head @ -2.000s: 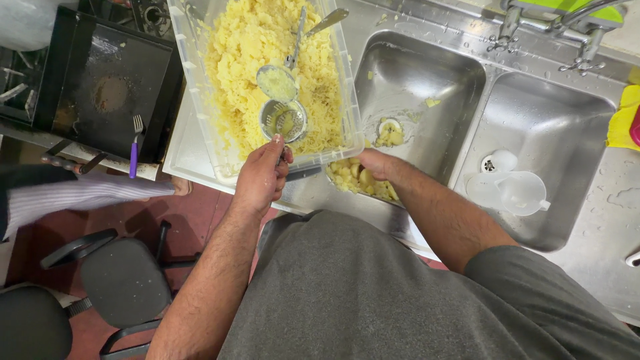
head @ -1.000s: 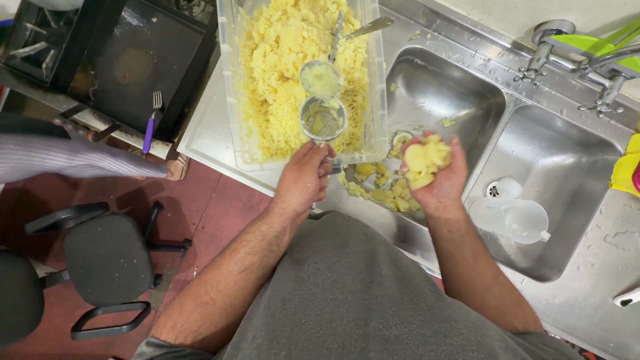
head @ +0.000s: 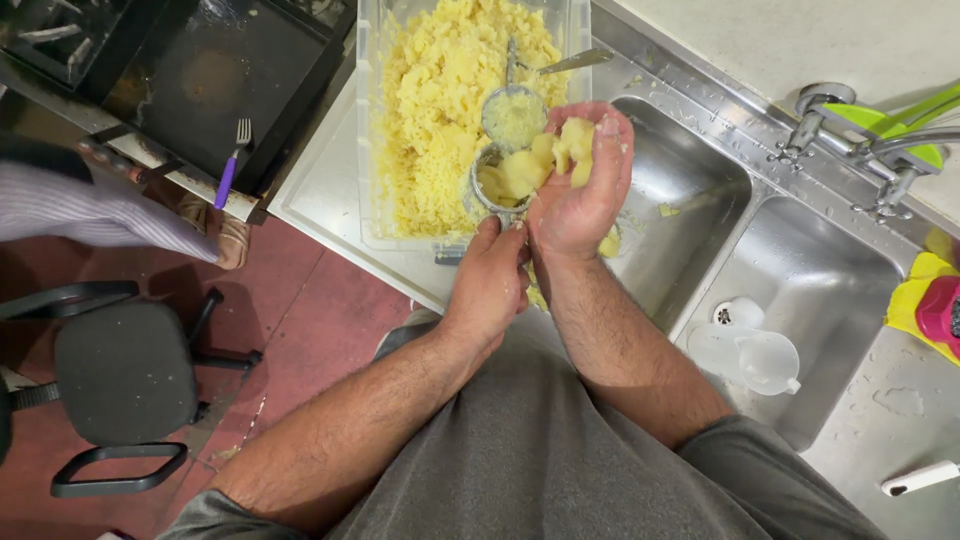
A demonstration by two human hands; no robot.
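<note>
My left hand (head: 491, 281) grips the handle of a metal potato ricer, whose round basket (head: 499, 180) holds pale yellow potato pieces. The ricer's hinged presser (head: 514, 116) is swung up, with mashed bits stuck to it. Cupped beside the basket, my right hand (head: 589, 184) holds potato chunks (head: 574, 146), some touching those in the basket. Beneath lies a clear plastic bin (head: 367, 150) heaped with riced potato (head: 442, 90); a metal utensil handle (head: 577, 60) sticks out over its right side. More potato pieces are partly hidden behind my right wrist.
At right is a steel double sink (head: 757, 202) with a translucent jug (head: 765, 360) in the far basin and a faucet (head: 825, 139) behind. A stove griddle (head: 217, 75) with a purple-handled fork (head: 228, 176), another person's leg (head: 97, 206) and an office chair (head: 124, 371) are at left.
My right hand, at the potato pieces by the bin two seconds ago, lifted a handful and has moved left to the ricer basket. Potato pieces now fill the basket. The ricer stays open.
</note>
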